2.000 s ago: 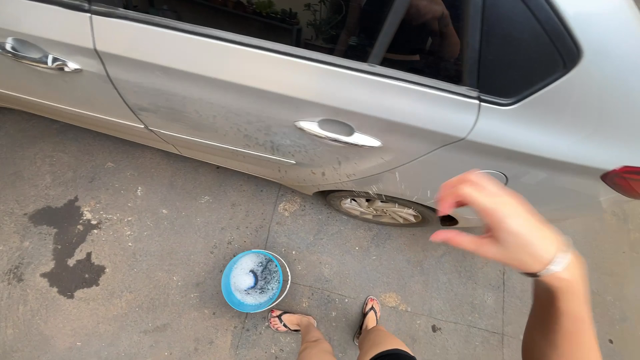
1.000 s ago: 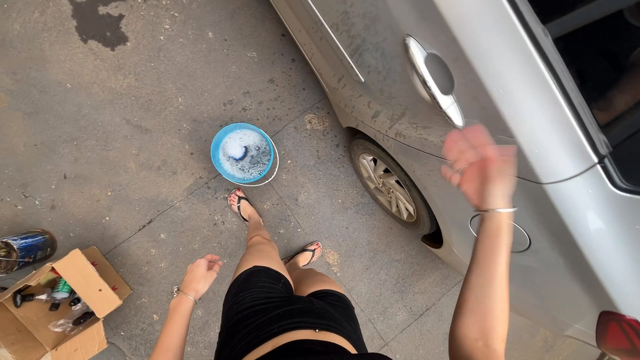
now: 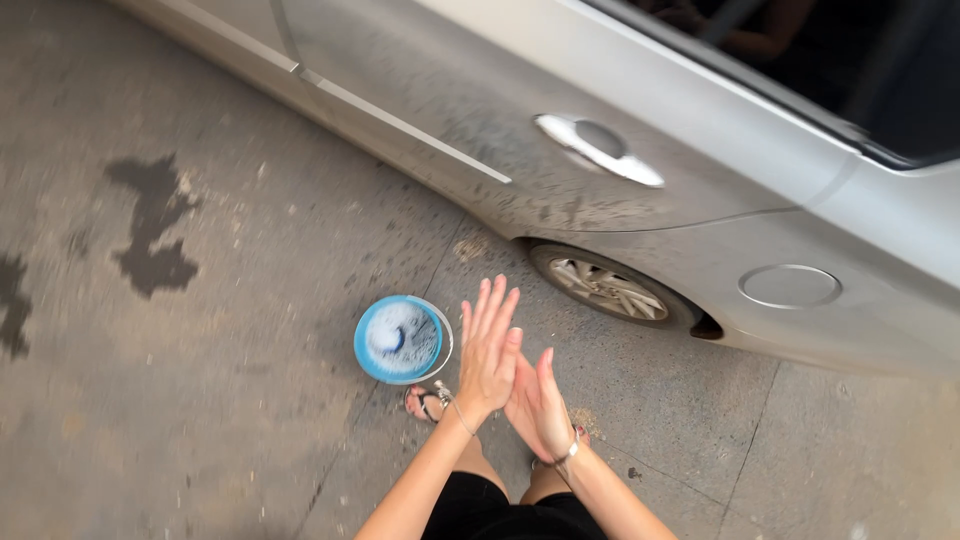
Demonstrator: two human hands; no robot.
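My left hand [image 3: 487,356] and my right hand [image 3: 538,405] meet in front of my legs, palms toward each other, fingers extended, nothing held. Just left of them, a blue bucket [image 3: 362,341] with a white handle stands on the pavement, full of foamy water with a dark blue curved thing in the foam. Beyond my hands is a silver car; its rear door [image 3: 420,90] carries dark splashes and dirt around the chrome door handle [image 3: 600,150]. The rear wheel [image 3: 607,289] lies up and right of my hands.
My feet in flip-flops [image 3: 424,403] stand close behind the bucket. Dark wet patches [image 3: 157,225] mark the concrete pavement at the left. The car's side runs diagonally across the upper right, with a round fuel flap [image 3: 790,286] behind the wheel.
My hands were apart one second ago, the right one raised near the car; now they are together. The view has swung, and the cardboard box at lower left is out of sight.
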